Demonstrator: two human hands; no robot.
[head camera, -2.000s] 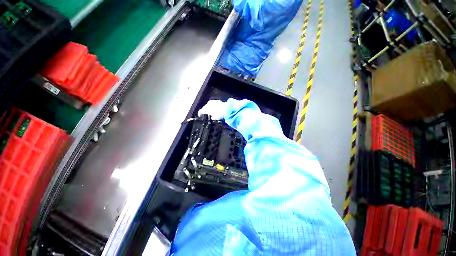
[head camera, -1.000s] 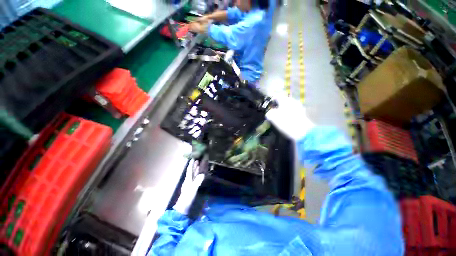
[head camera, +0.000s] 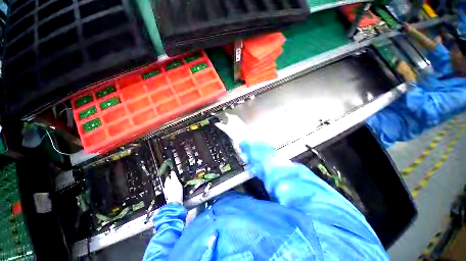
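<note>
A dark carrier fixture (head camera: 196, 153) with clips and yellow-green edge pieces lies on the metal conveyor line. My left hand (head camera: 172, 188), in a white glove, is at its near left corner, with the fingers on its edge. My right hand (head camera: 232, 127), also gloved, is at its far right corner, holding that edge. A second similar fixture (head camera: 120, 186) lies on the line to the left, beside the first. Fingertip details are blurred.
A red compartment tray (head camera: 153, 104) with a few small green boards stands behind the line. Stacked red pieces (head camera: 261, 58) and black trays (head camera: 71, 46) are on the green bench. A black bin (head camera: 378, 178) is at the right. A coworker's blue sleeve (head camera: 424, 102) is at the far right.
The fixture was in the black bin, then was lifted over the line and now lies on it. Both hands moved with it, and the view has turned left.
</note>
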